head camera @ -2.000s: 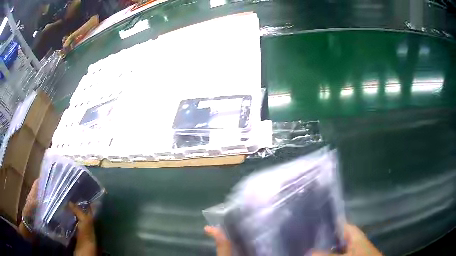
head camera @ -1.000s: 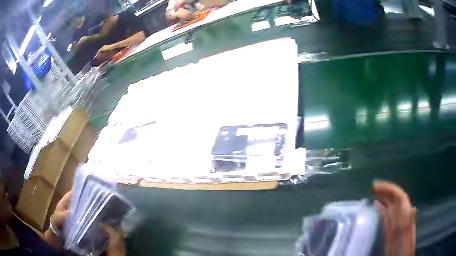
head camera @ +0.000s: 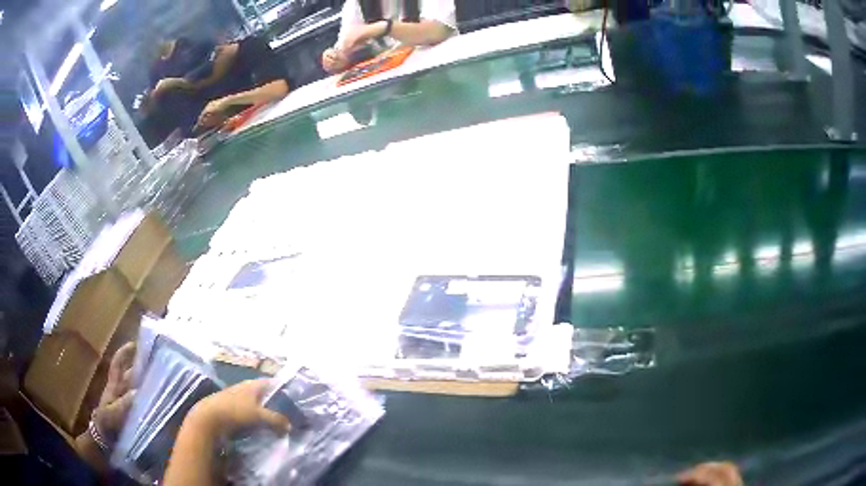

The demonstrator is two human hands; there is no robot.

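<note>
The tips of my right hand show at the bottom edge, right of centre. The rest is cut off, and what it holds cannot be seen. My left hand is out of the picture. The stack of bagged parts is also out of view. A glaring white divided tray lies ahead on the green surface, on a thin brown board. A dark rectangular phone part with a pale central area lies at its near right corner. A smaller-looking dark part shows at its left.
At the lower left, another person's hands hold fanned bagged parts and a shiny packet. A brown carton stands far left. Crumpled clear film lies beside the tray's right corner. People work opposite near orange-red patches.
The stack at my right hand has left view, and that hand is lower, mostly outside the picture. The neighbour's right hand has moved right with a packet. The view has shifted, showing more across the line.
</note>
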